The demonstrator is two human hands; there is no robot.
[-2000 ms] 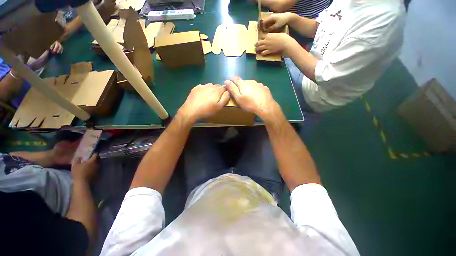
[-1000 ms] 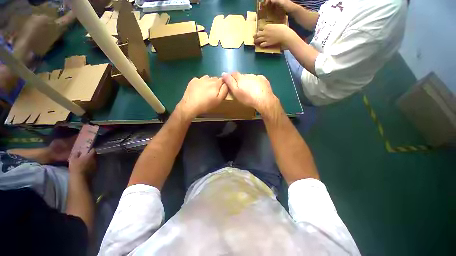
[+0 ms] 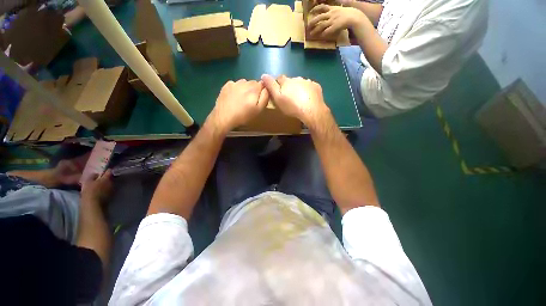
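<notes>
A brown cardboard carton [image 3: 272, 122] lies at the front edge of the green-topped bench [image 3: 224, 77], in front of me. Its near side shows below my hands; the rest is hidden under them. My left hand [image 3: 240, 104] lies over the carton's left part with fingers curled. My right hand [image 3: 297, 98] lies over its right part, thumb against my left hand. Both hands are bare and grip the carton from above. The fingertips and the flaps under them cannot be seen.
A closed brown box [image 3: 206, 37] stands mid-table, beside a flat blank [image 3: 275, 25]. A person at right [image 3: 419, 54] handles an open box. Partly folded boxes [image 3: 103, 89] and a cream post [image 3: 135, 60] are at left. A person at lower left holds a pinkish slab [image 3: 97, 161].
The whole view has shifted, so bench items and my hands appear higher. My hands stay together over the carton. The person at right has moved a hand over their box.
</notes>
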